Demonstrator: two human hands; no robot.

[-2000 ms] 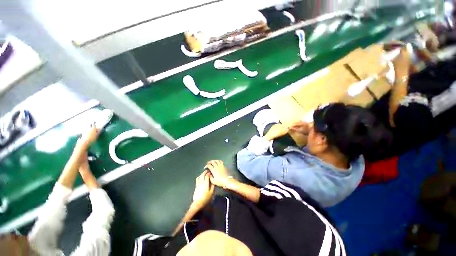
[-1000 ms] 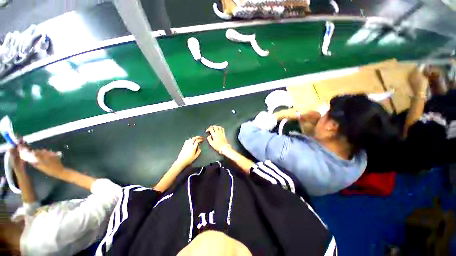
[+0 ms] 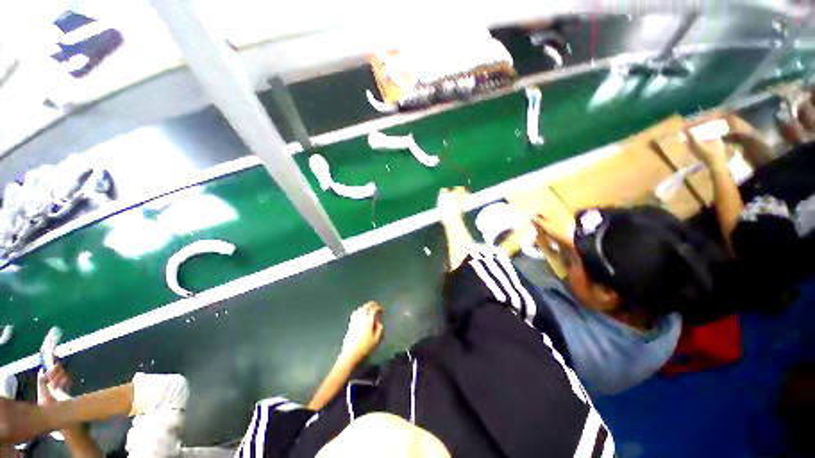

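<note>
My right hand (image 3: 453, 202) reaches forward to the white rail at the near edge of the green belt; its fingers are small and blurred, and I cannot tell whether it holds anything. My left hand (image 3: 364, 327) is above the dark green bench with its fingers curled; no object shows in it. Beyond my right hand, curved white housings lie on the belt: one long piece (image 3: 344, 186), a bent one (image 3: 404, 146), and one with blue at its end (image 3: 534, 117).
A C-shaped white housing (image 3: 198, 259) lies on the belt to the left. A grey post (image 3: 259, 134) slants down to the rail (image 3: 393, 231). A carton of housings (image 3: 447, 75) stands beyond the belt. Seated workers are close on both sides, with cardboard (image 3: 581, 183) at the right.
My hands were together over the bench. My right hand has moved forward and right to the belt rail; my left hand stays over the bench. The left neighbour's arms have shifted.
</note>
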